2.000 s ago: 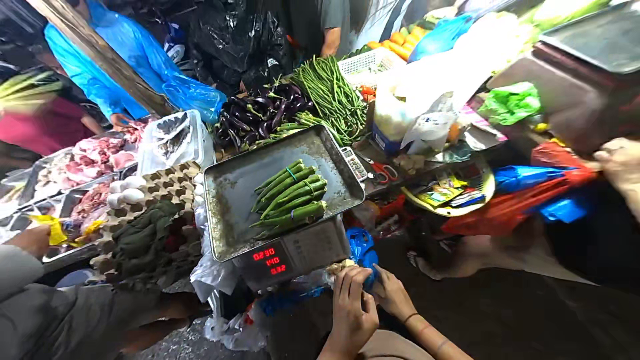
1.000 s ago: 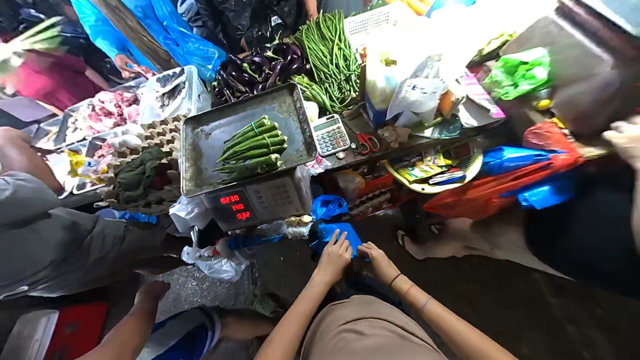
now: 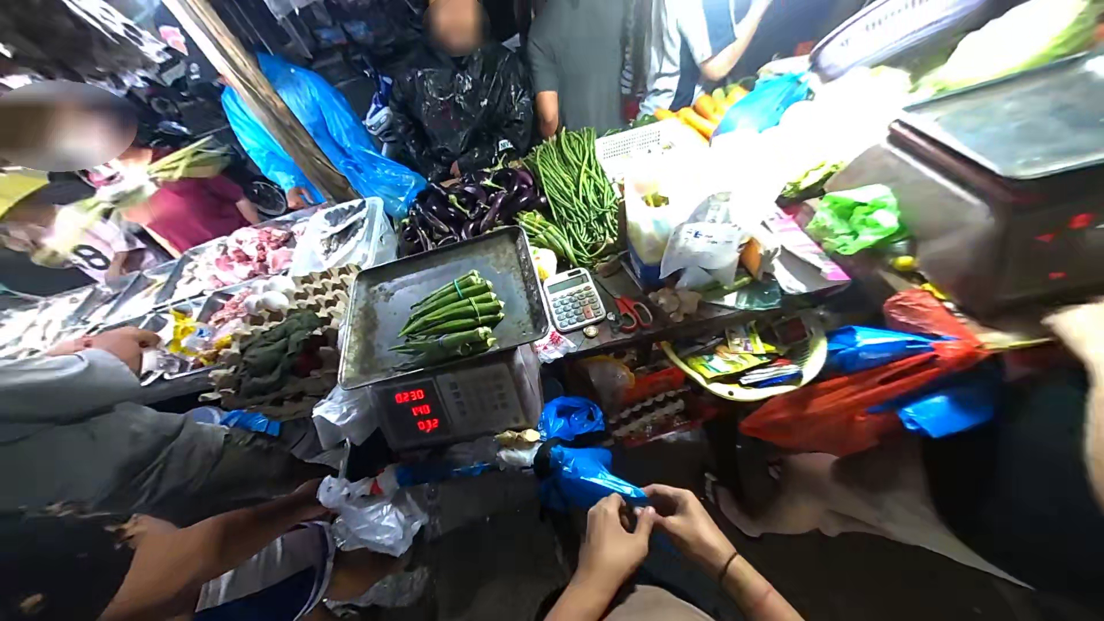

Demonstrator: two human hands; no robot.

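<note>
My left hand [image 3: 614, 536] and my right hand [image 3: 686, 520] meet at the lower centre, pinching the edge of a blue plastic bag [image 3: 586, 474] that hangs below the counter. Bundled okra [image 3: 453, 315] lies on the metal pan [image 3: 371, 345] of a digital scale [image 3: 457, 401] with a lit red display. A calculator [image 3: 574, 299] rests just right of the pan, and red-handled scissors [image 3: 634, 314] lie beside it.
Eggplants [image 3: 474, 203] and long green beans [image 3: 576, 190] are piled behind the scale. Egg trays [image 3: 323, 289] and meat trays [image 3: 246, 254] stand at left. A basket of packets [image 3: 815, 366] and a red plastic bag [image 3: 828, 414] are at right. People stand on both sides, one holding a white bag [image 3: 371, 517].
My hands, earlier close under the scale, are now farther from it, with the blue bag's edge between their fingers. A person at lower left now reaches to a white plastic bag.
</note>
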